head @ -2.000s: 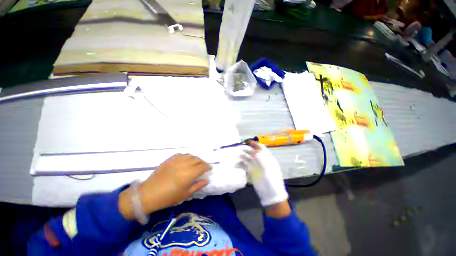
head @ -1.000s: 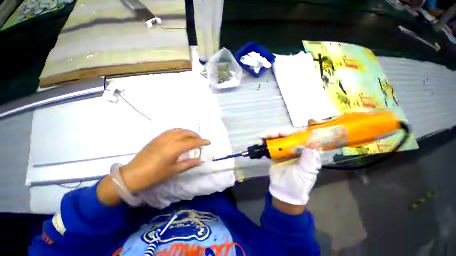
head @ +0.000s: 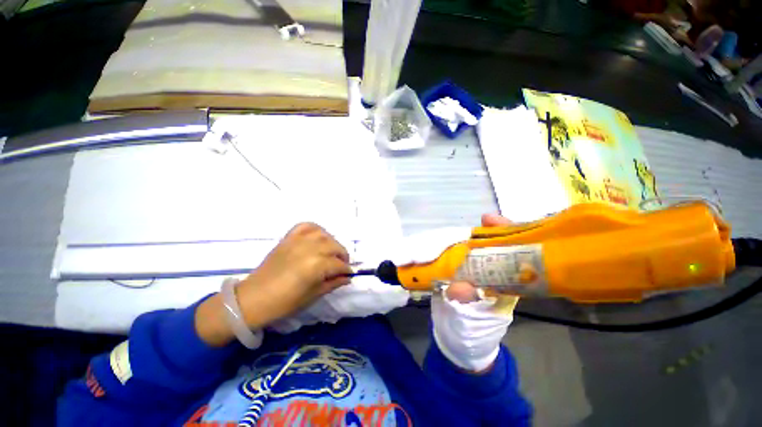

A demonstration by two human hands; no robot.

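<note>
A long white light bar (head: pixel 167 259) lies on the white padding sheet (head: pixel 309 171). My left hand (head: pixel 292 275), bare with a pale bracelet, is closed around the bar's right end; its fingers hide that end. My right hand (head: pixel 476 313), in a white glove with some fingertips bare, holds the orange electric screwdriver (head: pixel 576 254). The screwdriver lies level, and its dark bit (head: pixel 364 273) points left and reaches my left fingertips. Whether the bit touches a screw is hidden. A thin lead wire (head: pixel 134 283) curls below the bar.
A clear container of screws (head: pixel 403 127) and a blue tray of white pieces (head: pixel 452 108) stand behind. A white folded sheet (head: pixel 522 167) and a yellow-green printed sheet (head: pixel 597 150) lie right. Another bar (head: pixel 109 138) lies left, by a foam-topped board (head: pixel 221 62). A post (head: pixel 391 50) stands centrally.
My right hand has picked up the screwdriver from the bench and moved it left, its bit now at my left fingertips. My left hand stays at the bar's right end.
</note>
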